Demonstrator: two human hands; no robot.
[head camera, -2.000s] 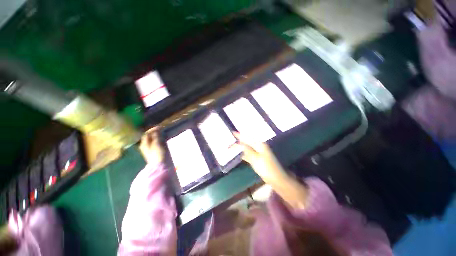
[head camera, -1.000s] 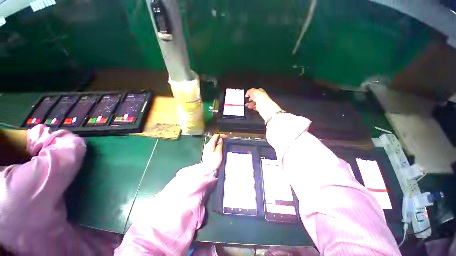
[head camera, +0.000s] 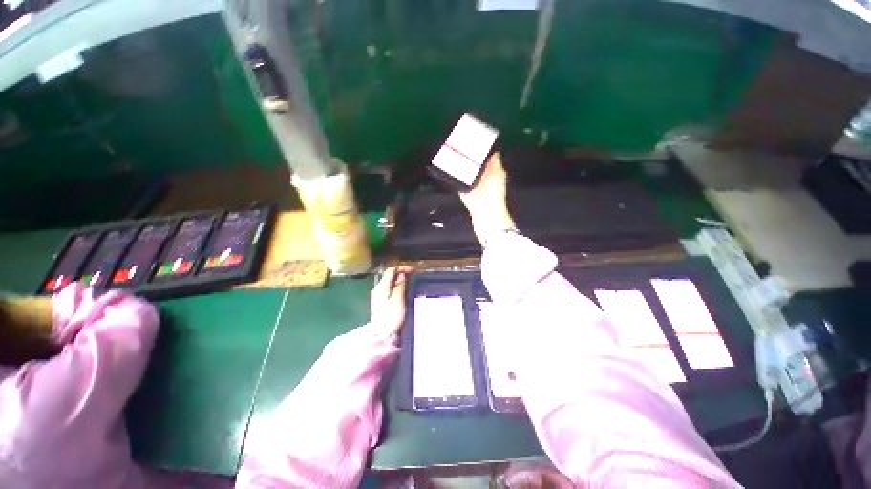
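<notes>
My right hand (head camera: 490, 199) holds a smartphone (head camera: 465, 150) with a white screen and a red line, tilted above the rear tray (head camera: 573, 210). My left hand (head camera: 389, 302) rests at the upper left corner of the black front tray (head camera: 405, 368), its fingers on the edge. A white-screened phone (head camera: 442, 349) lies in the leftmost slot. Another phone (head camera: 503, 377) beside it is partly covered by my right sleeve. At the right of the tray, two phones (head camera: 691, 323) show white screens with red lines. My right arm hides the middle of the tray.
A post wrapped in yellowish tape (head camera: 331, 215) stands left of the trays. Beyond it are a wooden board (head camera: 291, 250) and a neighbour's tray (head camera: 253, 250) of dark-screened phones. A person's pink sleeve (head camera: 81, 382) is at far left. A white power strip (head camera: 740, 277) lies at right.
My right hand has lifted the phone out of the rear tray's left end and tilted it. My left hand stays at the front tray's corner. The camera view has shifted slightly.
</notes>
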